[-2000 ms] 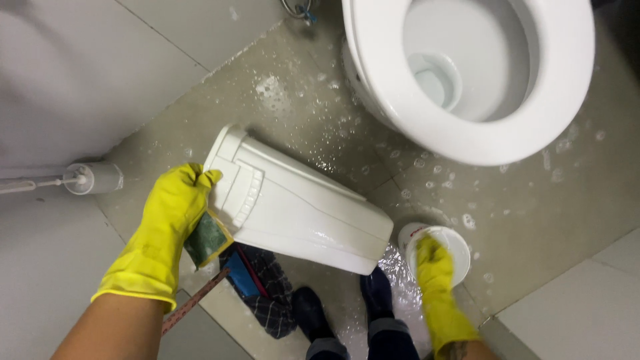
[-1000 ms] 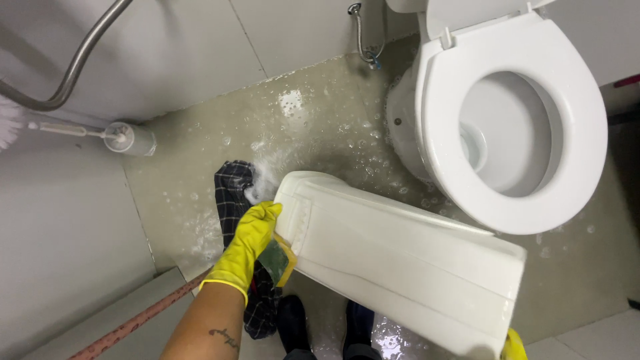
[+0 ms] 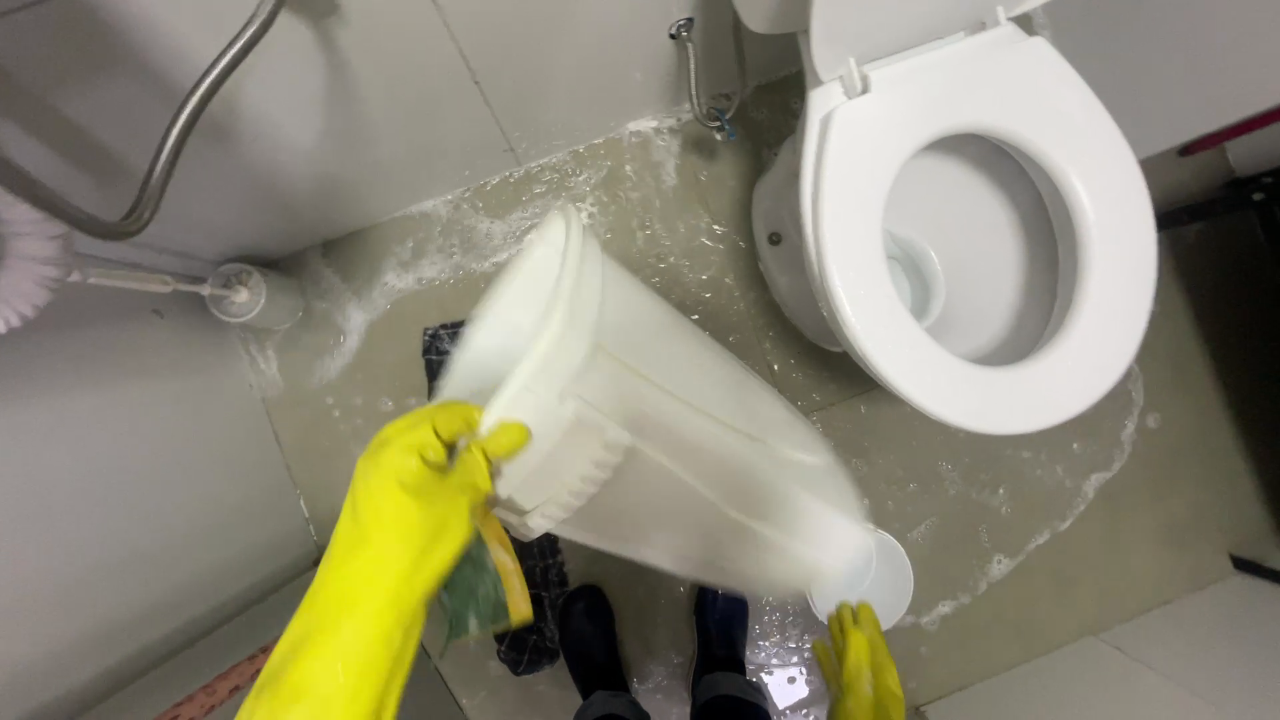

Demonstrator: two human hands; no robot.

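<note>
My left hand, in a yellow rubber glove, grips the rim of a white plastic bin and also holds a green and yellow scouring sponge against it. The bin is tilted, its mouth to the upper left, and blurred. My right hand, gloved too, is beside a small white bucket near the bin's base; its fingers are extended, with nothing seen in them. The bin's lower end partly hides the bucket.
A white toilet stands at the right. A toilet brush holder is by the left wall. A dark checked cloth lies on the wet, soapy floor. A metal bar crosses the upper left. My boots are below.
The bin has turned so its open mouth shows. My right hand, at the bin's lower end a second ago, is now off it beside the bucket. Water and foam have spread over the floor.
</note>
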